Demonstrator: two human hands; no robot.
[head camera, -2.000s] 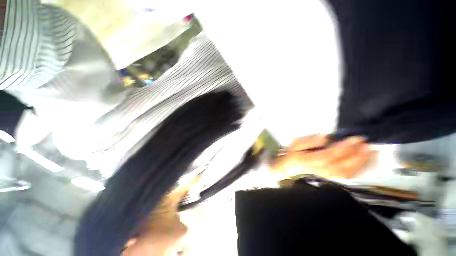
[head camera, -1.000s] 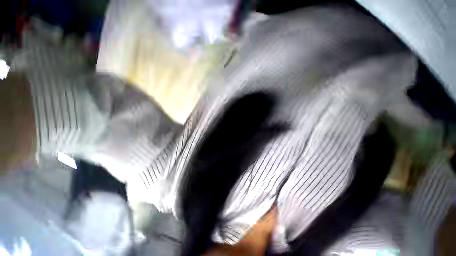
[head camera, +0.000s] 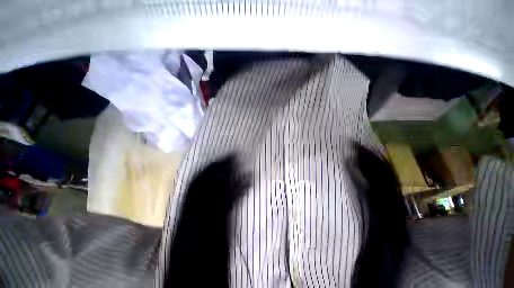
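Observation:
The white table edge (head camera: 253, 35) crosses the top of the view as a curved band with a row of dark ticks. Below it, a striped shirt (head camera: 293, 185) on the wearer's body fills the middle, with a long black shape (head camera: 203, 230) on the left and another black shape (head camera: 383, 225) on the right; what these are I cannot tell. Neither of my hands is in view. No needle, machine head or worked piece shows.
White cloth (head camera: 149, 95) hangs below the table at the left, over a pale yellow cloth or sheet (head camera: 132, 174). Brown and yellow box-like things (head camera: 434, 163) stand low at the right. A striped sleeve (head camera: 491, 219) shows at the right edge.
The view has swung down from the black cloth and hands to the wearer's shirt. The hands have left the picture, and the white table edge now spans the top.

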